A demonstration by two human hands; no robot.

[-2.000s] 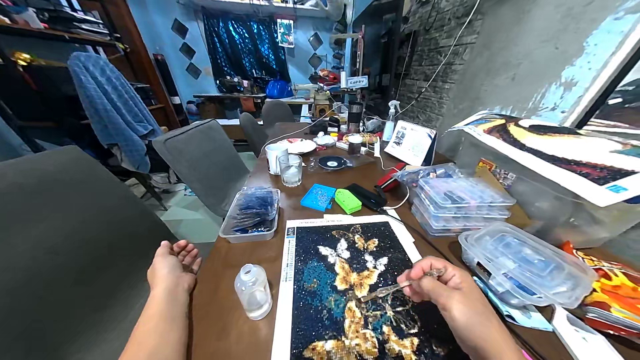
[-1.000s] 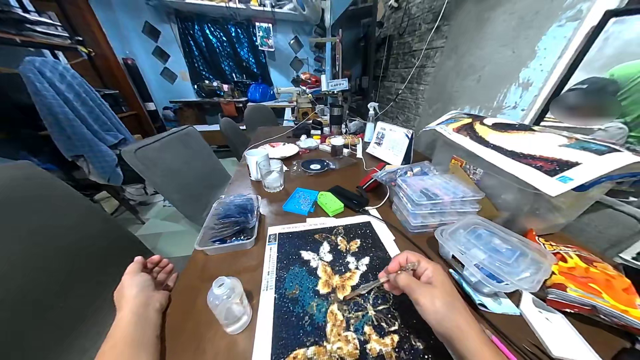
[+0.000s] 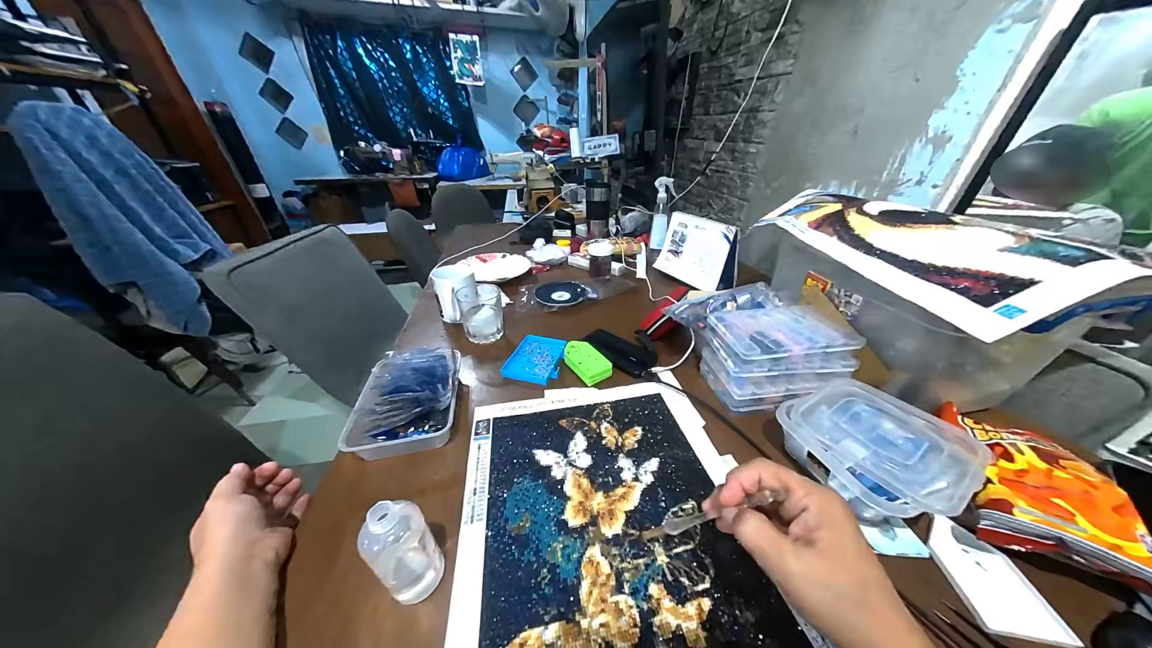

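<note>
A diamond painting canvas (image 3: 540, 486) with gold and white butterflies on a dark ground lies on the brown table. Over its right part, my right hand (image 3: 792, 531) pinches a slim pen-like tool (image 3: 679, 522), whose tip is at the canvas between the gold butterflies. My left hand (image 3: 247, 522) rests palm up at the table's left edge, fingers loosely curled, holding nothing. Between that hand and the canvas stands a small clear bottle (image 3: 401, 553). A blue tray (image 3: 534, 359) with small beads and a green tray (image 3: 588, 362) sit beyond the canvas.
A plastic tub of small bags (image 3: 400, 405) stands left of the canvas. Stacked clear cases (image 3: 778, 346), a lidded container (image 3: 886, 445) and an orange snack bag (image 3: 1062, 486) are at right. A glass (image 3: 482, 315) and a mug (image 3: 447, 292) stand farther back. Grey chairs (image 3: 288, 297) line the left side.
The view has shifted somewhat. My right hand keeps hold of the tool over the canvas, and my left hand stays at the table's edge; no other plain change.
</note>
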